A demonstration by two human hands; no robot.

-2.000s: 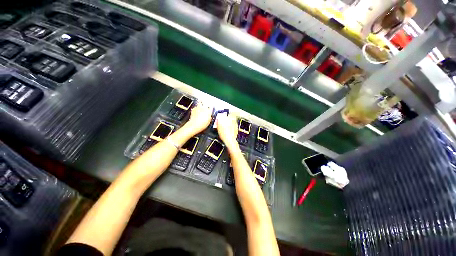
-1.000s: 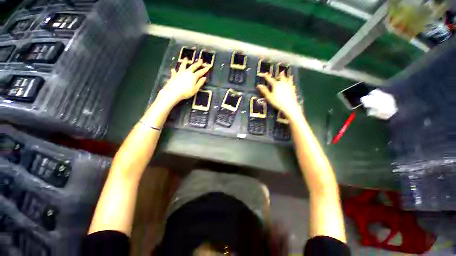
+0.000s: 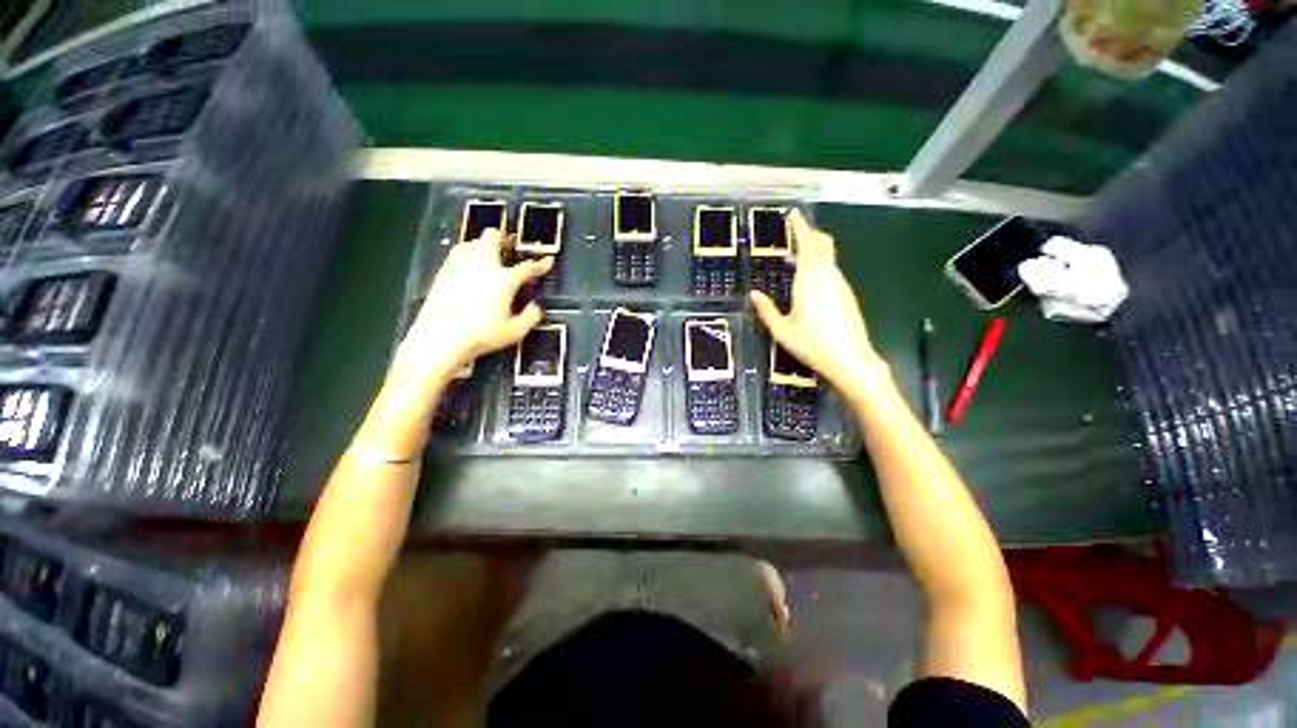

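A clear blister tray (image 3: 598,447) lies in front of me with two rows of keypad phones, their screens dark. My left hand (image 3: 477,295) is over the upper left pockets, fingers at the two leftmost phones of the back row, such as this keypad phone (image 3: 539,228). My right hand (image 3: 817,303) is at the rightmost back-row phone (image 3: 770,232), thumb and fingers apart around it. Whether either hand grips a phone cannot be told. A front-row phone (image 3: 622,366) sits tilted in its pocket. The front-left phone is partly hidden by my left hand.
Tall stacked loaded trays (image 3: 235,327) stand at left, more at lower left (image 3: 86,612). Right of the tray lie a dark pen (image 3: 930,376), a red marker (image 3: 977,370), a dark slab with pale rim (image 3: 999,263) and a white wad (image 3: 1077,280). Stacked trays (image 3: 1209,327) stand at right.
Both hands have left the back-middle pocket area and spread to the tray's two sides. A phone now lies in the back-middle pocket. The view has tilted downward.
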